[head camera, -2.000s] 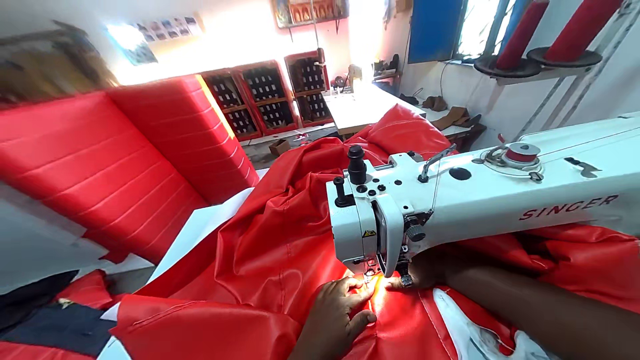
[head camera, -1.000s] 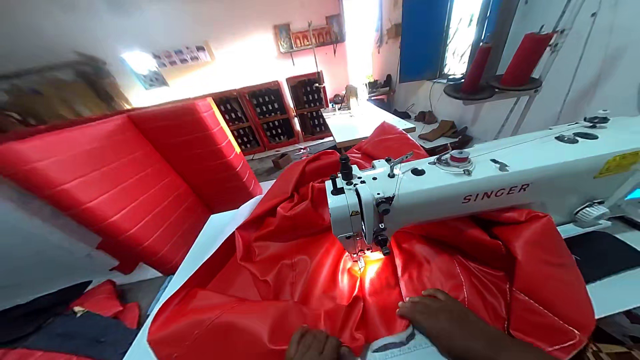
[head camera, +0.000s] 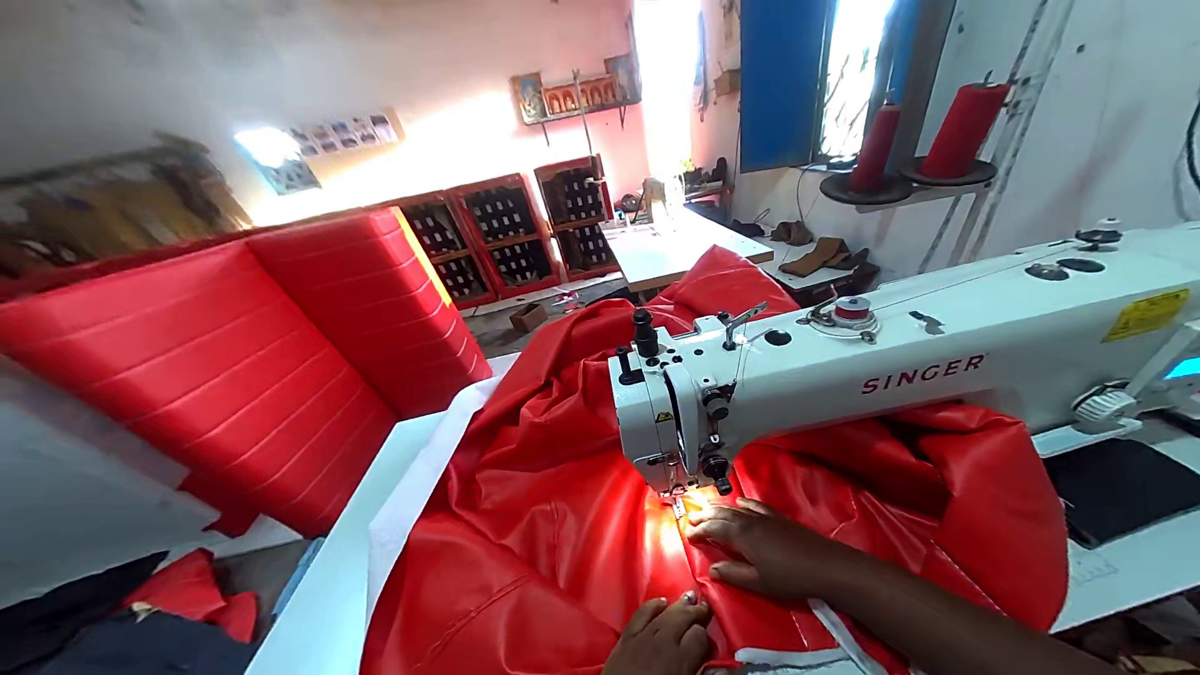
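Note:
A large red leatherette cover (head camera: 544, 525) lies bunched over the table of a white Singer sewing machine (head camera: 919, 347), under its lit presser foot (head camera: 679, 504) and on both sides of the needle. My right hand (head camera: 764, 548) rests on the red material just right of the foot, fingertips near the needle area. Lower down, nearer to me, my left hand (head camera: 661, 639) touches the material beside a seam line, its fingers bent; whether it pinches the cloth is hard to tell. A white-edged strip (head camera: 797, 656) shows at the bottom by my hands.
Quilted red panels (head camera: 281, 375) stand at the left. Red thread cones (head camera: 966, 131) sit on a stand at the upper right. Behind are a white worktable (head camera: 684, 248) and racks (head camera: 497, 234). A black pad (head camera: 1120, 487) lies right of the machine, dark cloths (head camera: 122, 637) at lower left.
My right hand has moved from the lower edge of the material up beside the presser foot since one second ago. Two seconds ago both hands were close to the foot.

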